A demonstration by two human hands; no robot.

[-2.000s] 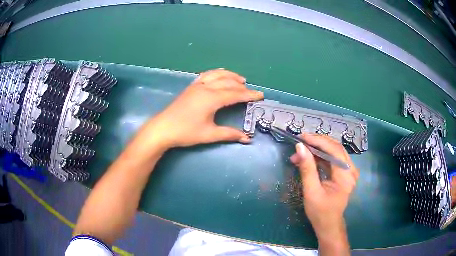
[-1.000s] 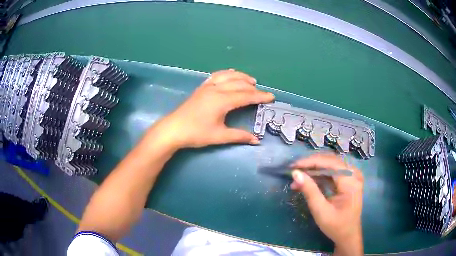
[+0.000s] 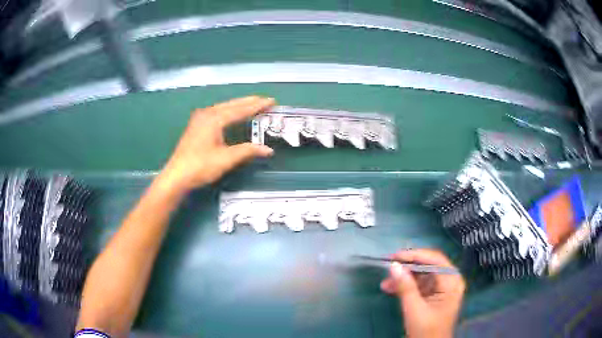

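Note:
My left hand (image 3: 208,142) grips the left end of a grey notched plate (image 3: 327,127) between thumb and fingers, over the green surface beyond the bench edge. Whether the plate touches that surface is unclear. A second notched plate (image 3: 297,210) lies on the bench, nearer to me, its teeth pointing towards me. My right hand (image 3: 429,290) holds the tweezers (image 3: 422,267) like a pen, below and right of that plate. Their tips are blurred and point left. Faint orange-brown specks (image 3: 317,297) show on the bench mat, too blurred to tell apart.
Ribbed plate stacks (image 3: 53,237) stand at the left of the bench. Another stack (image 3: 488,214) stands at the right, beside a blue bin (image 3: 575,191) with orange-brown contents and a tan strip (image 3: 573,247). A plate (image 3: 515,146) lies behind the right stack. Metal rails (image 3: 317,74) cross behind.
My left hand has moved a plate away from me, past the bench edge, and another plate now shows on the bench. My right hand has lowered with the tweezers. The camera view has shifted.

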